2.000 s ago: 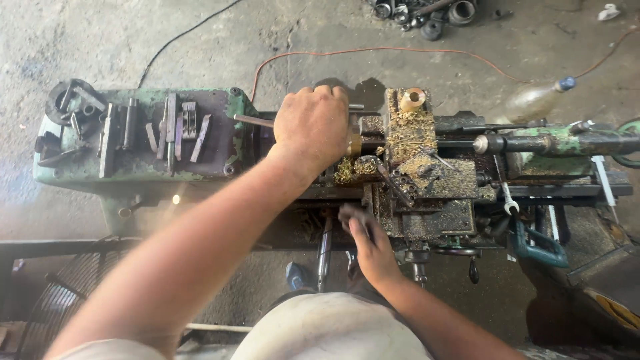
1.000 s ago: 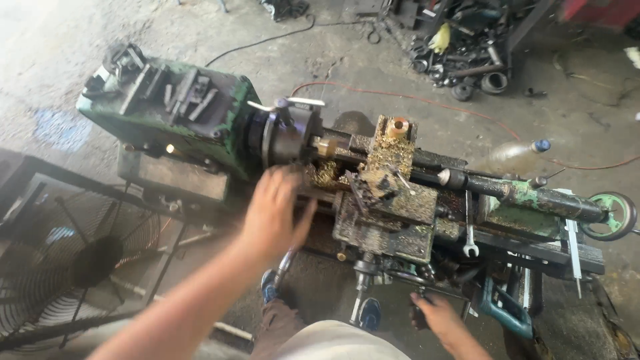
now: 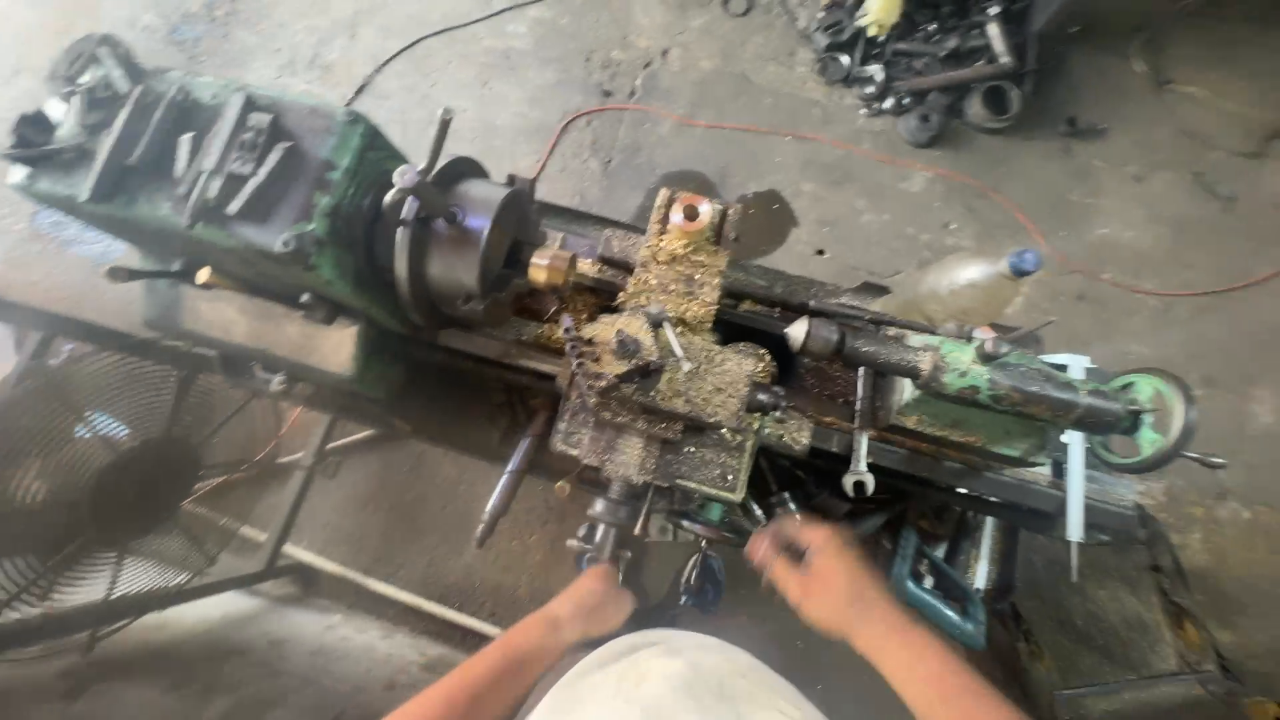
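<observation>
A metal lathe runs across the view. Its chuck (image 3: 460,240) grips a brass workpiece (image 3: 551,268), and a chuck key (image 3: 430,180) appears to stick up at the chuck. Brass chips cover the cross slide (image 3: 680,275) and the tool post (image 3: 625,345). My left hand (image 3: 595,600) is at the cross-slide handle (image 3: 608,535) at the front of the carriage, its fingers blurred. To its right, my right hand (image 3: 815,570) is beside the carriage handwheel (image 3: 710,525), fingers bent; blur hides whether it grips anything.
Metal bars and tools lie on the green headstock (image 3: 250,170). An open-end wrench (image 3: 860,440) and a caliper (image 3: 1075,470) rest across the bed near the tailstock (image 3: 1000,375). A plastic bottle (image 3: 950,285) is behind. A fan (image 3: 100,480) stands at left, metal parts (image 3: 920,70) on the floor.
My left hand has moved from the chuck area to the front of the carriage. My right hand has moved off the handle at the lower right, toward the handwheel.
</observation>
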